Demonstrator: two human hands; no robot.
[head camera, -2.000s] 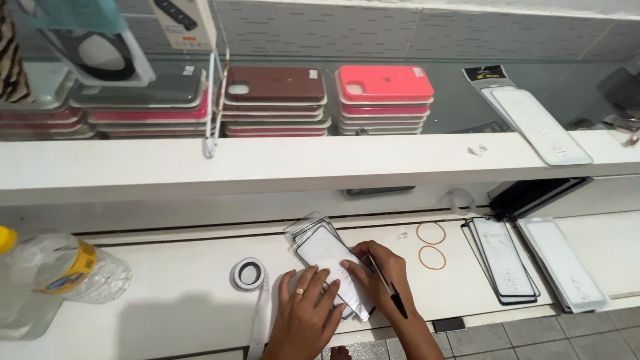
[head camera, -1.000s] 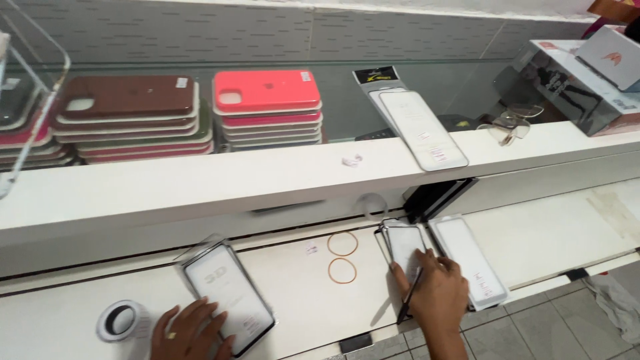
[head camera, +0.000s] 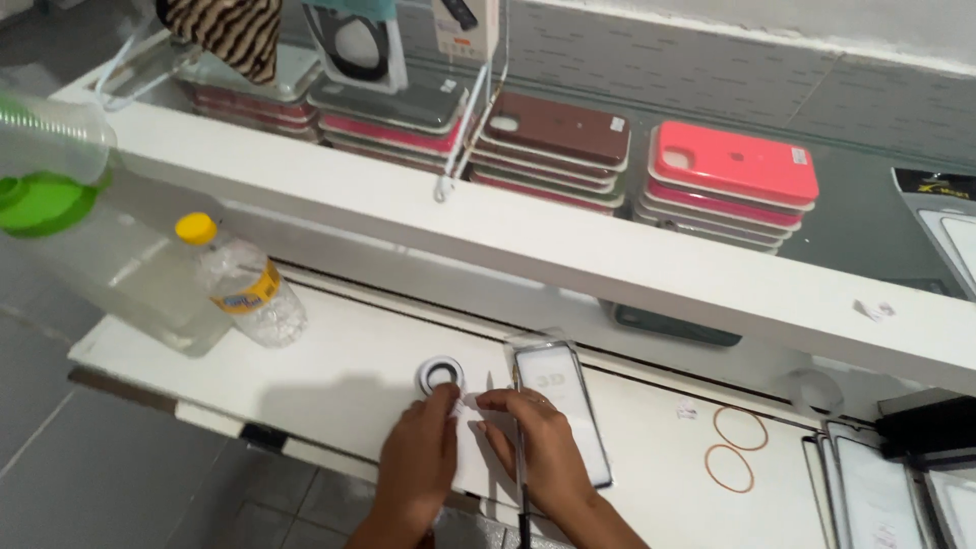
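Note:
On the lower white shelf, my left hand (head camera: 421, 450) has its fingers at a small roll of white labels (head camera: 441, 375), touching the strip that comes off it. My right hand (head camera: 537, 442) is close by on the right, with a pen (head camera: 521, 473) held between its fingers, the dark end pointing down toward the shelf's front edge. What its thumb and fingertip touch near the label strip is not plain. Right beside and partly behind this hand lies a phone screen protector in clear packaging (head camera: 560, 404), with a dark rim.
Two rubber bands (head camera: 730, 468) and a small paper scrap (head camera: 687, 411) lie to the right, before stacked screen protectors (head camera: 877, 488). A plastic bottle with a yellow cap (head camera: 255, 293) and a large clear container (head camera: 145, 267) stand left. Stacked phone cases (head camera: 732, 168) fill the upper glass shelf.
My right hand has moved from the stacked screen protectors at the right to beside my left hand. My left hand has left the single screen protector for the label roll. The view has swung left.

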